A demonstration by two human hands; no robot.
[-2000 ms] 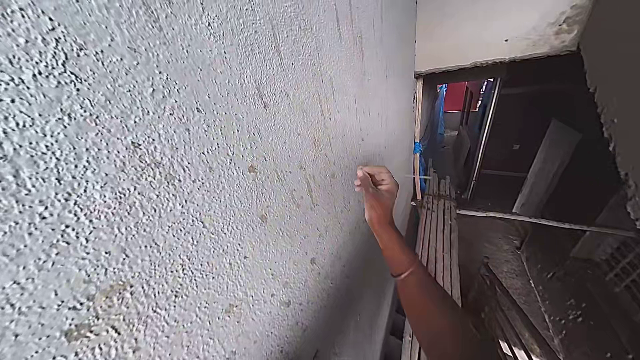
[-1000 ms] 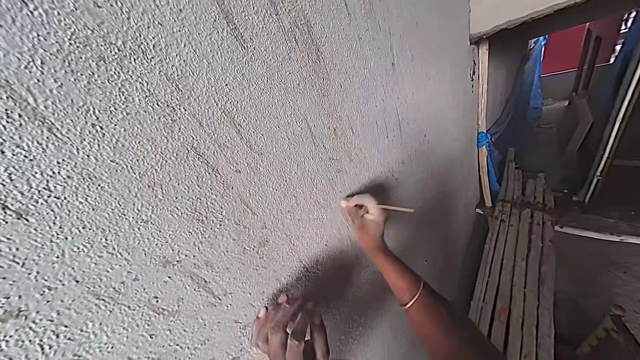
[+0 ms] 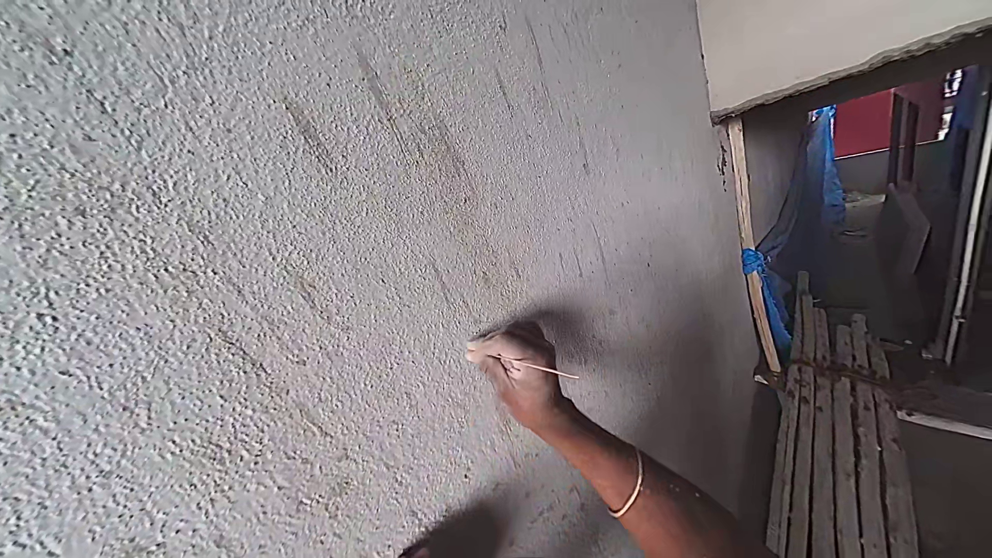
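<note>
A rough, grey-white plastered wall with brownish streaks and stains fills the left and middle of the view. My right hand is against it, fingers pinched on a thin pale stick whose free end points right. What the stick's other end looks like is hidden in the fingers. A bangle circles the wrist. Of my left hand, only a dark fingertip shows at the bottom edge, beside a shadow on the wall, so its hold cannot be told.
Long wooden planks lie side by side at the lower right. A wooden post stands at the wall's edge with blue netting tied to it. Beyond is an opening with a leaning board and a red wall.
My left hand, seen spread on the wall one second ago, has dropped almost out of view. My right hand stays at the wall with the stick. The view has shifted.
</note>
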